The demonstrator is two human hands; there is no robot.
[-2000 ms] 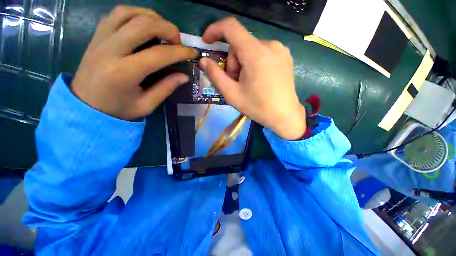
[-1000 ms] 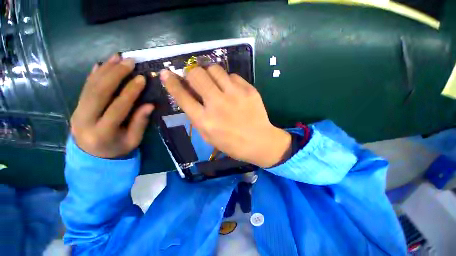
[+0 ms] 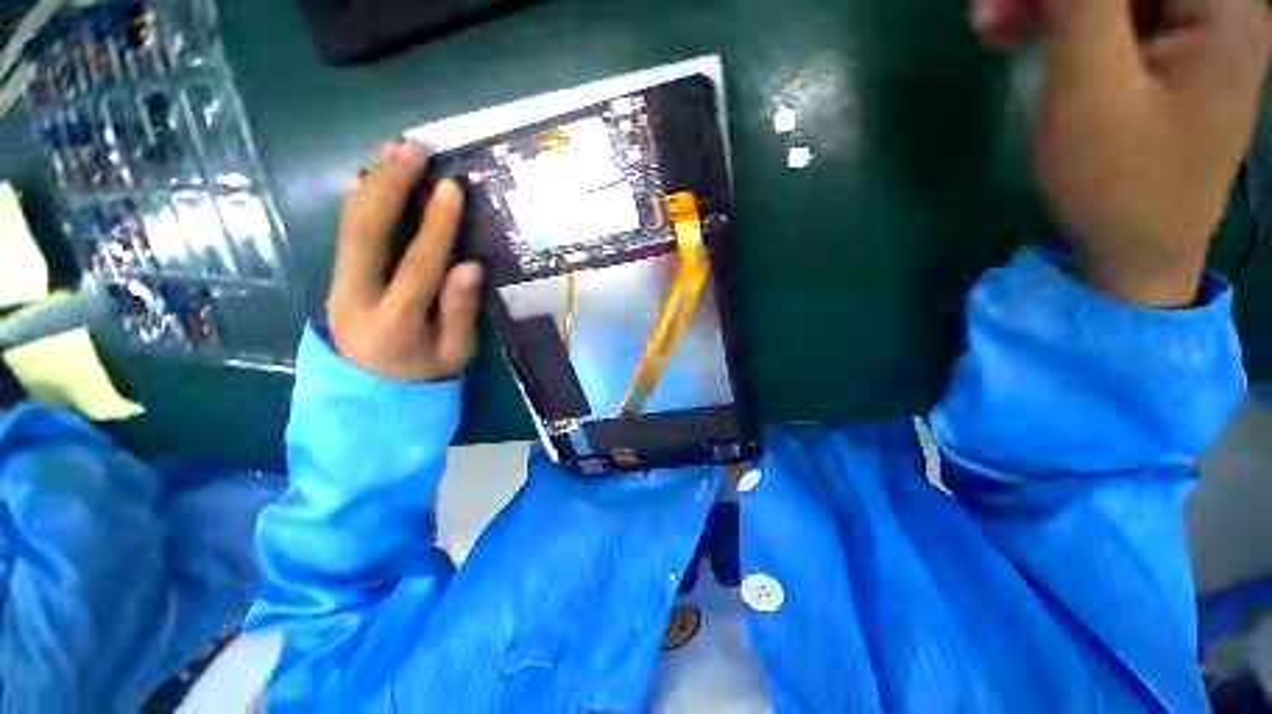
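Observation:
The open-backed tablet (image 3: 559,384) lies tilted on the green bench before me. It has a black frame and white edge, with the mainboard (image 3: 572,188) and its bright silver area at the far end. An orange ribbon cable (image 3: 671,321) and a thin ribbon cable (image 3: 569,310) cross the silver panel (image 3: 614,335). My left hand (image 3: 405,279) grips the tablet's left edge near its upper corner. My right hand (image 3: 1151,126) is at the upper right, away from the tablet, blurred and cut off by the edge; whether it holds anything is unclear.
Two small white pieces (image 3: 791,138) lie on the bench right of the tablet. A clear compartment tray (image 3: 175,195) with small parts is at the left. Pale yellow papers (image 3: 73,374) lie at the far left. A dark object (image 3: 391,25) is at the top. Another blue sleeve (image 3: 119,558) shows lower left.
My right hand has left the mainboard and moved far to the upper right. My left hand stays on the tablet's edge. The view has shifted left, showing more of the tray.

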